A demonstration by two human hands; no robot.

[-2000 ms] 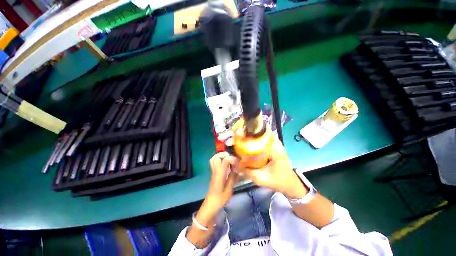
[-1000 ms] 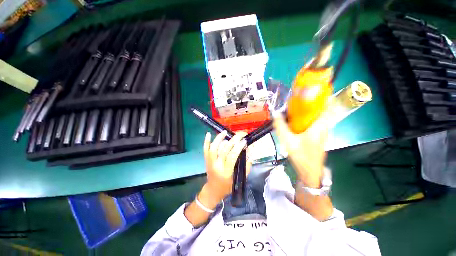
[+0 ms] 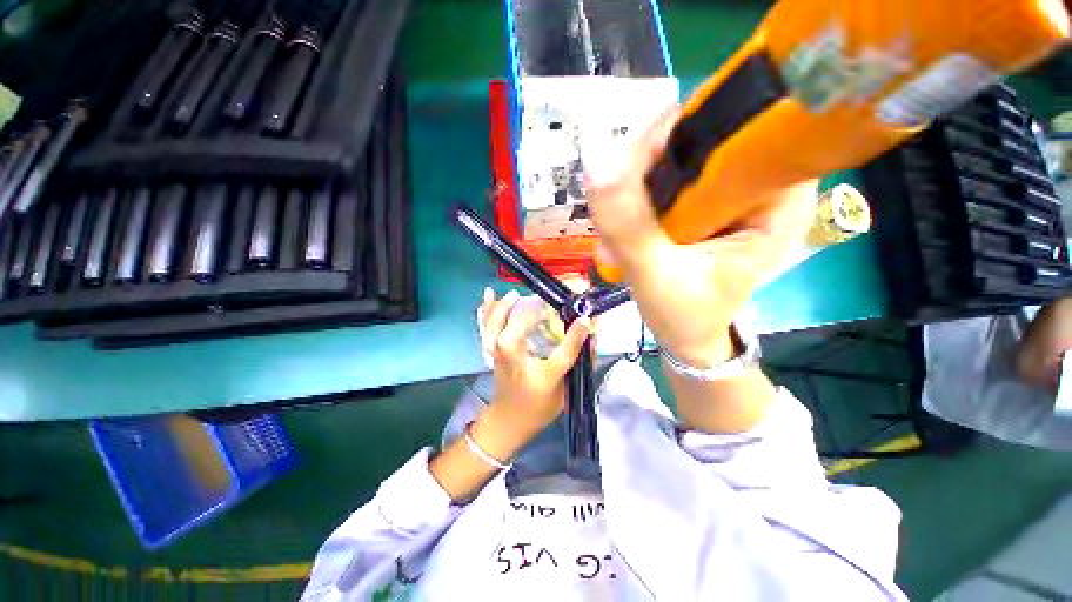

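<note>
A black tripod (image 3: pixel 517 261) is spread in a Y in front of the bench edge, with its small round hub (image 3: pixel 581 307) in the middle. My left hand (image 3: pixel 531 353) grips it at the hub, with thumb and fingers from the left. My right hand (image 3: pixel 694 253) is wrapped around the large orange electric screwdriver (image 3: pixel 823 94), which slants from upper right down towards the hub. The tool's lower end is near the hub; whether it touches cannot be told. The right leg is partly hidden behind my right hand.
The screw feeder (image 3: pixel 558 147) on its red base (image 3: pixel 506 176) stands behind the tripod. Stacked foam trays (image 3: pixel 235 288) with silver-ended bars lie left, another tray (image 3: pixel 982 223) right. A gold-yellow cylinder (image 3: pixel 844 212) is behind my right hand. A blue basket (image 3: pixel 171 470) is below left. Another person's sleeve (image 3: pixel 982 370) shows right.
The orange screwdriver has come closer to the camera and now slants over the tripod hub. My right hand has moved left towards the hub. My left hand still holds the tripod.
</note>
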